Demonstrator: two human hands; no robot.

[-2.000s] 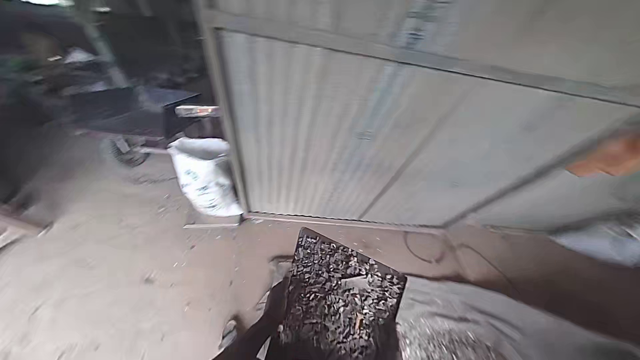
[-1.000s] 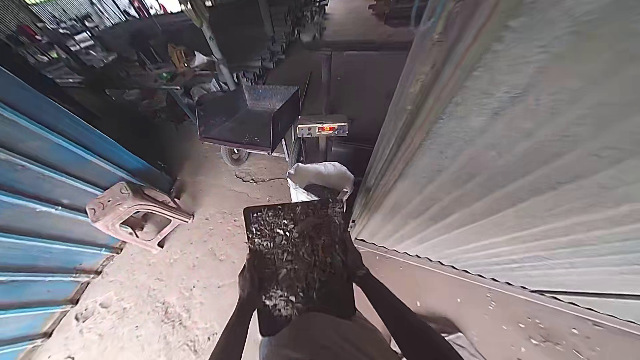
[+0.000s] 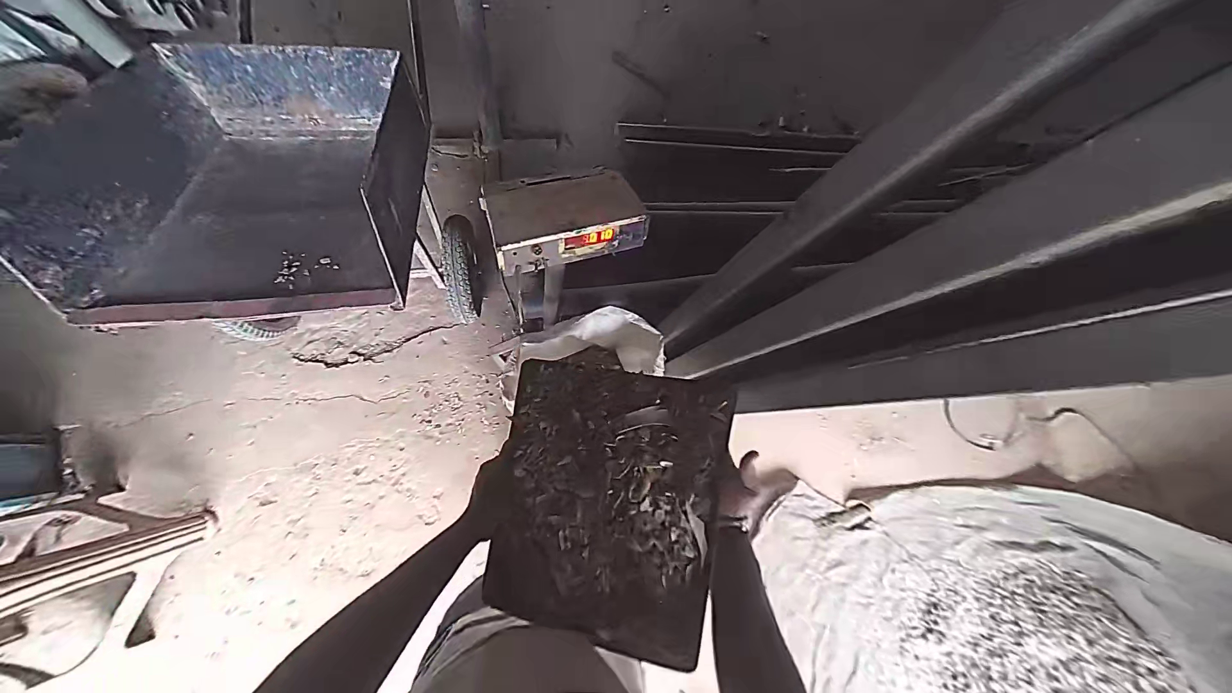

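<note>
A dark flat rectangular tray (image 3: 606,500) bearing loose dark flakes or scraps is in front of my body. My left hand (image 3: 493,486) grips its left edge, and my right hand (image 3: 729,481) holds the right edge; the fingers are mostly in shadow. Just beyond the tray's far edge stands a white sack (image 3: 616,332) with its mouth open, partly covered by the tray. Behind the sack is a platform scale's display box (image 3: 563,217) on a post, with lit digits. The scale's platform is hidden.
A dark metal cart (image 3: 260,212) with tyres stands ahead on the left. At lower left lies part of a plastic stool (image 3: 96,577). Metal framing (image 3: 924,241) slants along the right. A pale sheet (image 3: 828,577) bearing small loose pieces is spread at lower right.
The view has swung from the corrugated panel towards the cart and scale. The sack and scale now appear closer, with the tray's far edge against the sack. Both hands still hold the tray.
</note>
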